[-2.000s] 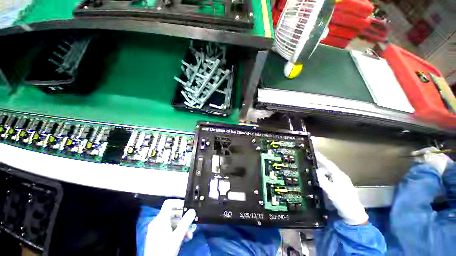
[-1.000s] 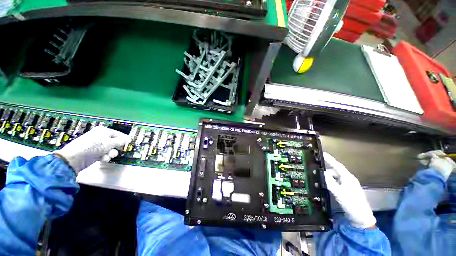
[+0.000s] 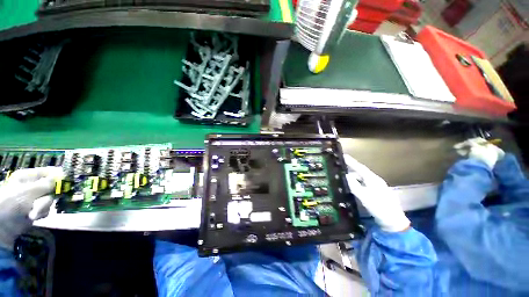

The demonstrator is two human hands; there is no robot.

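Observation:
The black solder pallet [image 3: 272, 191] lies tilted in front of me over my lap, with white lettering along its lower edge. A green PCB panel [image 3: 307, 185] sits in its right half. The left half has open cut-outs. My right hand [image 3: 377, 194], in a white glove, holds the pallet's right edge. My left hand [image 3: 26, 200], in a white glove and partly cut off by the left edge, holds a second PCB panel [image 3: 116, 180] by its left end. That panel has yellow and black components and is above the conveyor.
A black tray of grey-green sticks [image 3: 214, 81] stands under the shelf, another tray [image 3: 29, 87] at far left. A fan [image 3: 322, 26], white board [image 3: 417, 66] and red bin [image 3: 464, 69] are at upper right. A neighbour's gloved hand [image 3: 481, 151] is at right. A black tote [image 3: 49, 261] is lower left.
My left hand let go of the pallet's left side, reached to the board row, and now holds a panel raised from it. The pallet stays in my right hand. The view has shifted.

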